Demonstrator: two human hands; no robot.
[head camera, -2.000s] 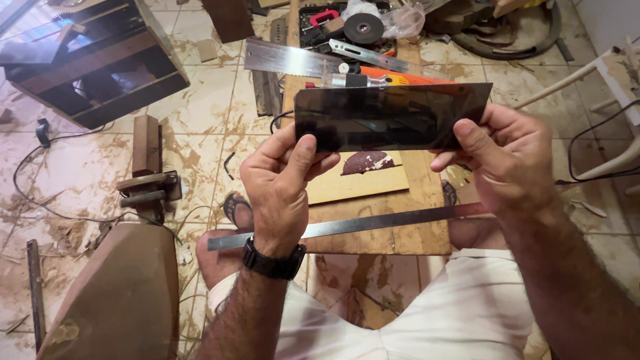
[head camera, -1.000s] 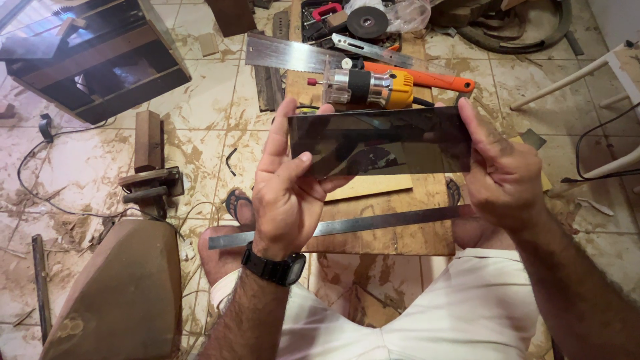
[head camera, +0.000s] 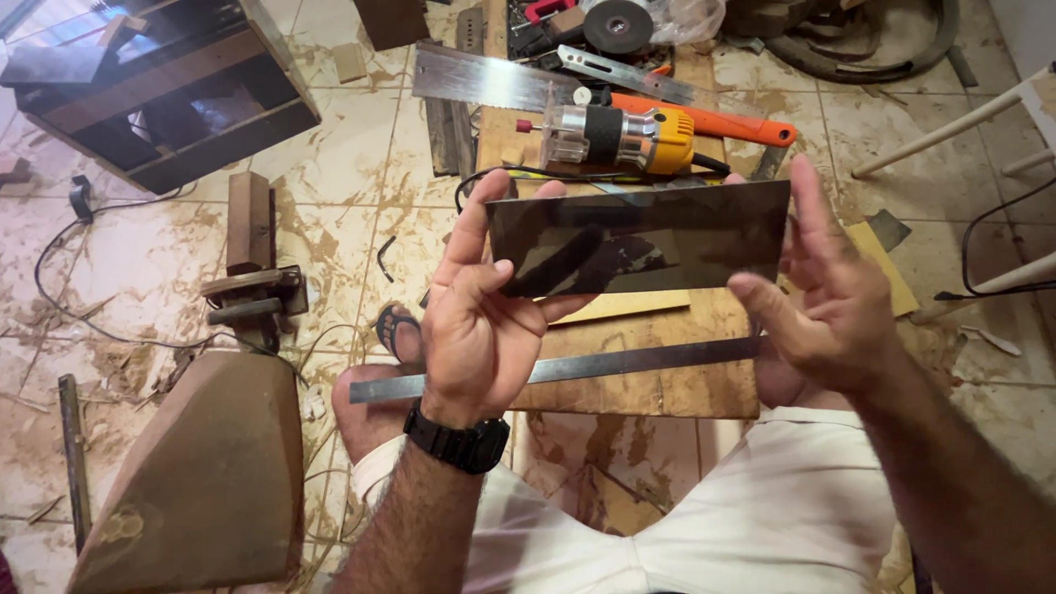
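A dark, glossy rectangular panel (head camera: 635, 239) is held up above the wooden bench (head camera: 709, 388). My left hand (head camera: 487, 322) holds its left end, thumb on the face and fingers behind. At the right end, my right hand (head camera: 825, 289) grips the panel's edge between thumb and fingers. Below it a metal ruler (head camera: 627, 361) lies across the bench near its front edge, and a thin yellowish board (head camera: 627, 307) is partly hidden behind the panel. Beyond the panel rests a yellow and silver trim router (head camera: 627, 136), next to a handsaw with an orange handle (head camera: 709, 120).
An abrasive disc (head camera: 617, 26) and a slotted metal bar (head camera: 619, 73) lie at the bench's far end. A dark cabinet (head camera: 190, 91) stands at far left, a brown tapered piece (head camera: 206, 478) nearer. White stool legs (head camera: 936, 136) are at right, cables (head camera: 62, 309) on the floor.
The panel has been lowered and tilted, uncovering the router behind it. The fingers of both hands have spread more open around its ends since the earliest frame.
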